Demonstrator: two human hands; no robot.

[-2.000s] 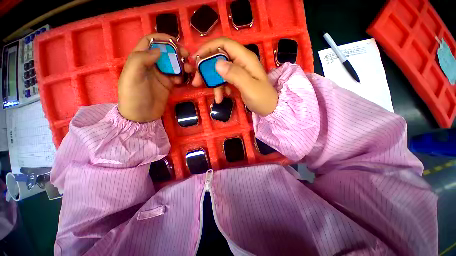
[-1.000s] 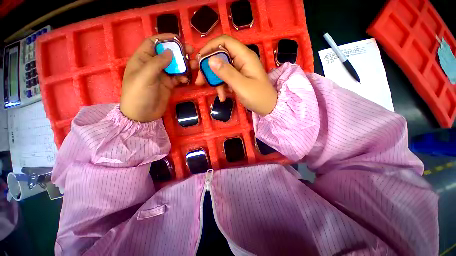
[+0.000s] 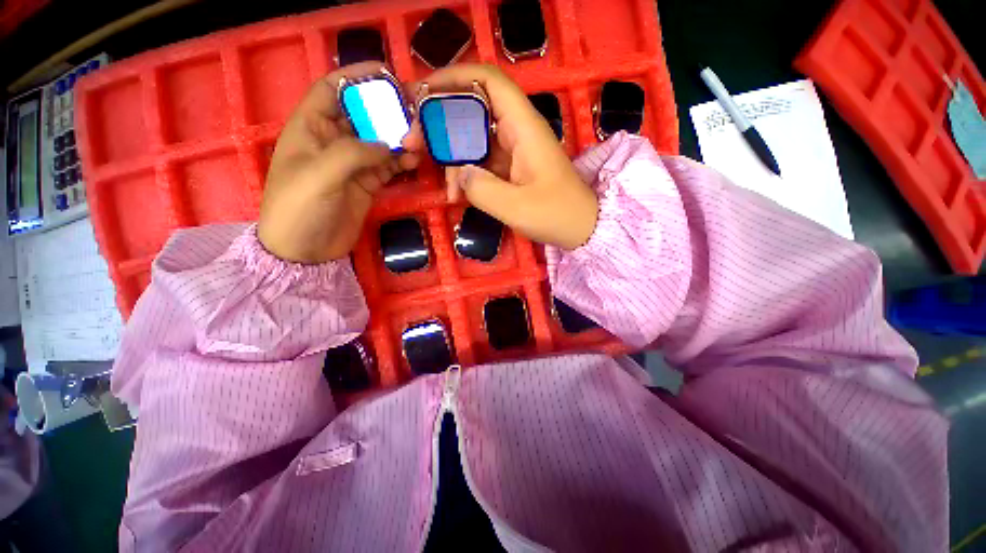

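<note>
My left hand (image 3: 316,184) holds a smartwatch unit (image 3: 375,112) above the red compartment tray (image 3: 205,132). Its lit screen faces up, part blue and mostly white. My right hand (image 3: 530,173) holds a second smartwatch unit (image 3: 456,130) just beside it, its screen blue at the left and pale lilac at the right. Both thumbs are below the screens. Dark smartwatch units sit in tray pockets, such as one below my hands (image 3: 404,245) and one turned askew at the top (image 3: 441,41). My sleeves hide part of the tray.
At right, a marker pen (image 3: 742,119) lies on a record sheet (image 3: 795,162), with a second red tray (image 3: 919,119) beyond it. At left are a calculator (image 3: 45,151), a written form (image 3: 67,292) and a white ring-shaped thing (image 3: 32,402).
Both thumbs have moved down off the screens. The right unit is raised slightly and its screen shows more fully, now blue and lilac. The left screen shows a larger white area.
</note>
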